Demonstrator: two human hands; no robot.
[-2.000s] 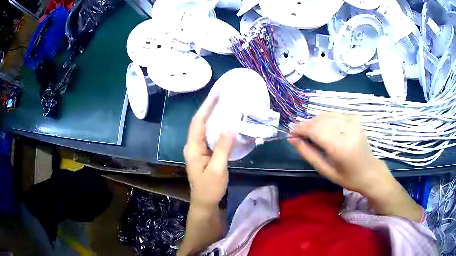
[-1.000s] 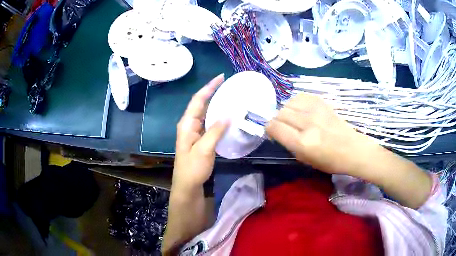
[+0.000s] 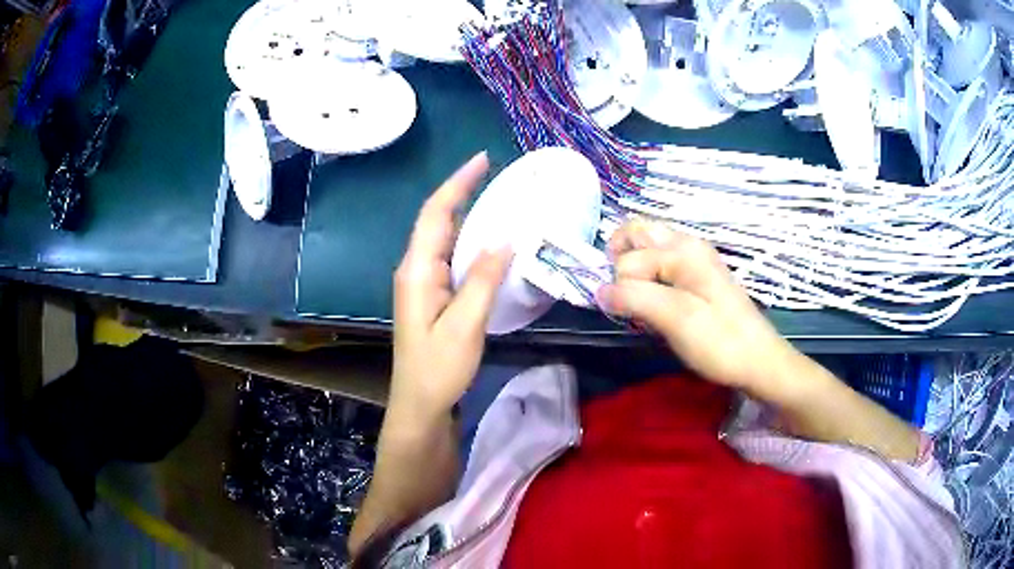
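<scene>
A round white base is held over the bench's front edge. My left hand grips it from the left, thumb on its face. A white slotted bracket stands out from its lower right. My right hand is at the bracket's outer end, fingertips pinched on thin dark leads that lie in the slot. What else the fingertips hold is hidden. Beyond the base, coloured wire leads with tiny white plugs fan from a bundle of white cables that runs off to the right.
White discs are piled along the back of the green-topped bench. One disc stands on edge at left. Dark bagged parts and black cloth are below the bench. A blue crate is at lower right.
The leads now show more openly between the slot and my right fingertips, and my right hand has drawn slightly outward. The view has shifted. My left hand still holds the base.
</scene>
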